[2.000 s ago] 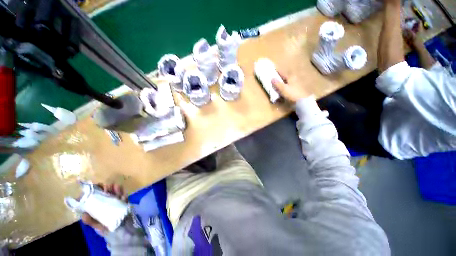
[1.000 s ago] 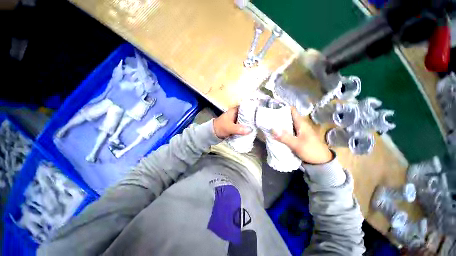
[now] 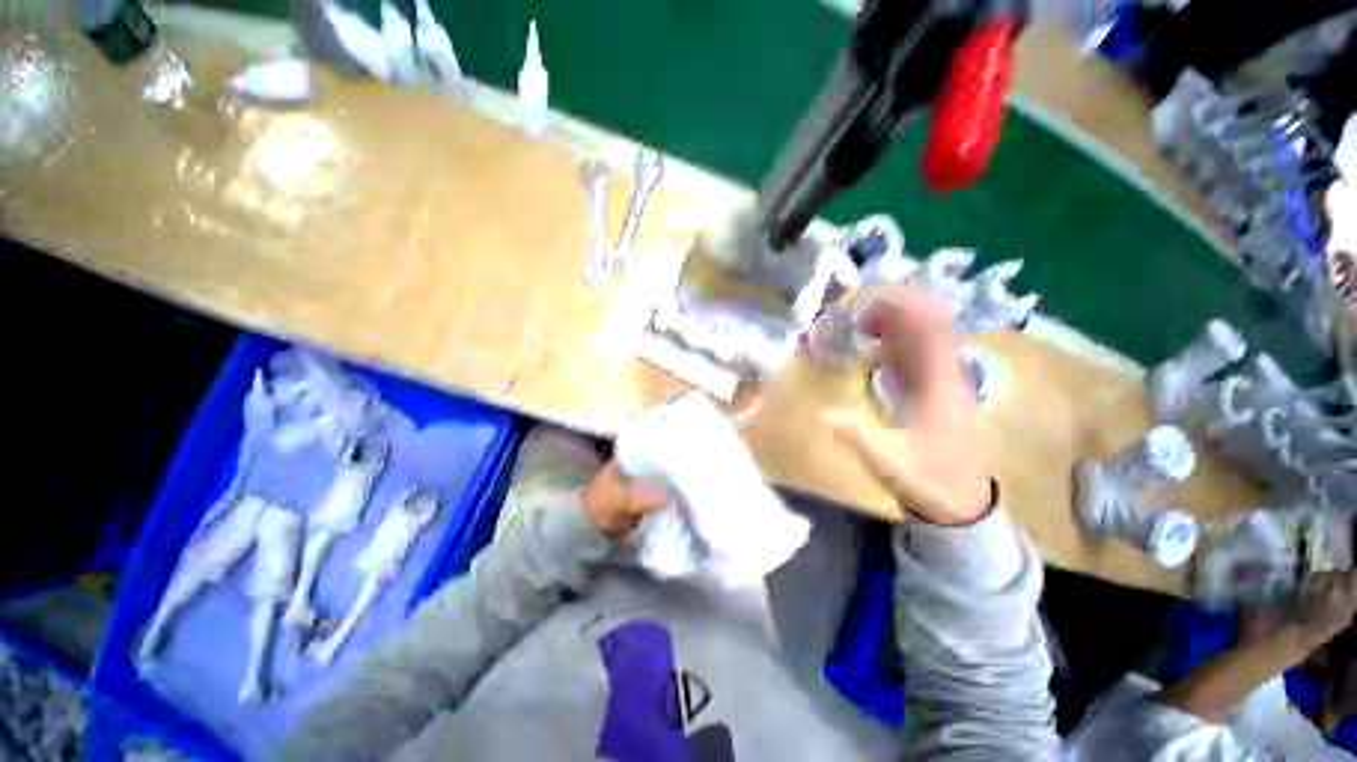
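Observation:
My left hand is shut on a white plastic shell, held at the bench's front edge, close to my body. I cannot tell whether it is one piece or two joined. My right hand is blurred, fingers apart and seemingly empty, over the bench at the ring-ended sleeves. It partly hides them; one sleeve shows behind the fingers. The white-grey fixture sits on the bench left of my right hand, under the toggle clamp, whose red grip is raised.
Two wrenches lie left of the fixture. Nozzle bottles are near the green belt. A blue crate of pale limb-shaped parts is at lower left. More ringed parts and a coworker's arm are at right.
My right hand has let go of the white parts and moved right to the sleeves, opening. My left hand keeps hold of the white shell. The view has swung, showing more bench at left.

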